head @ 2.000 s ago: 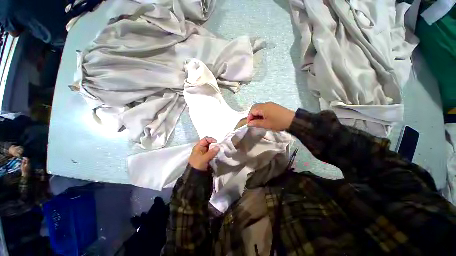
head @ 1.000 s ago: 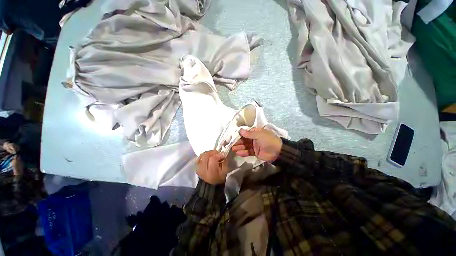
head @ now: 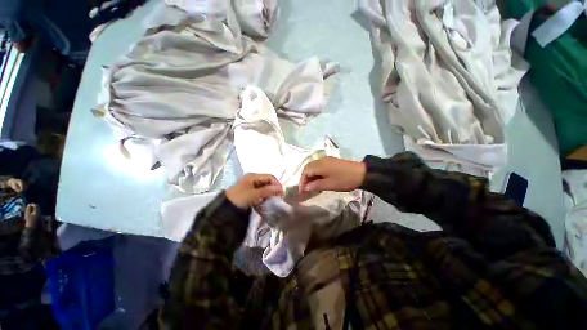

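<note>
A cream-white garment [head: 259, 145] lies at the table's front edge and hangs down against my body. My left hand [head: 256, 189] is closed on its fabric, left of centre. My right hand [head: 329, 176] grips the garment's edge just to the right, a short gap away. The fabric between and below the hands is blurred. A narrow sleeve-like end [head: 282, 258] hangs below my hands. The fingertips of both hands are partly hidden in the fabric, and I cannot tell whether a tool is in my right hand.
A loose greyish-beige garment pile [head: 174, 84] lies on the left of the pale table [head: 83, 187]. A more compact pile [head: 437, 84] is on the right, with a smartphone [head: 515, 188] near it. A green bag [head: 559, 90] is far right, a blue crate [head: 82, 283] below left. A person's hand shows far left.
My hands have moved a little apart; the left shifted left and up. The round fabric opening held up before has dropped, and a sleeve-like end now hangs below.
</note>
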